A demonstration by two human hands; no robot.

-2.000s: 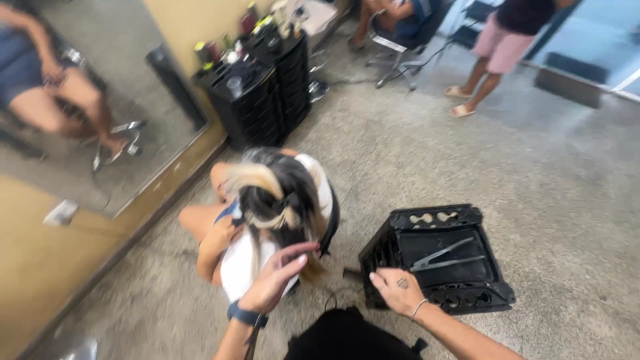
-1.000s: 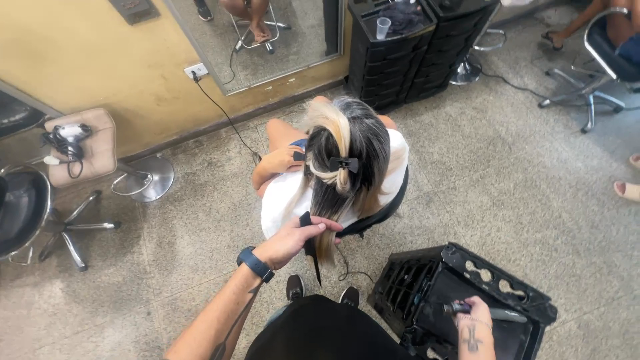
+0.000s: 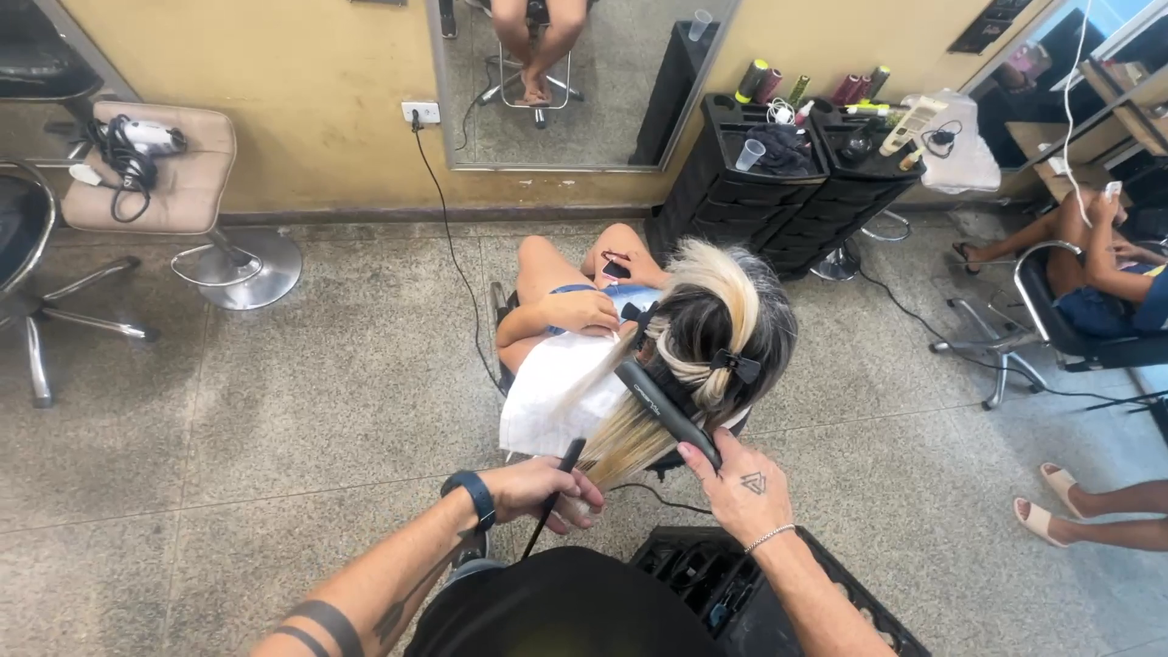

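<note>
A seated person with dark and blond hair (image 3: 771, 301) has sections held up by a black hair clip (image 3: 735, 366) and another black clip (image 3: 638, 316) nearer the face. My right hand (image 3: 744, 484) grips a black hair straightener (image 3: 666, 411), which lies across a loose lock near the head. Below it the blond ends (image 3: 630, 443) fan out toward my left hand (image 3: 547, 493). That hand holds a dark comb (image 3: 553, 497) between its fingers, close to the tips of the lock. A white towel (image 3: 547, 392) covers the person's shoulder and side.
A black crate-like trolley (image 3: 849, 584) stands beside my right forearm. Black drawer carts (image 3: 748, 192) hold rollers and a plastic cup (image 3: 750, 154). A hair dryer (image 3: 151, 138) rests on a beige stool (image 3: 196, 169). Cords cross the floor. Other people are at the right.
My right hand has moved from over the black trolley to the person's hair, with the straightener now at a lock. My left hand keeps the comb near the hair ends. The view has shifted.
</note>
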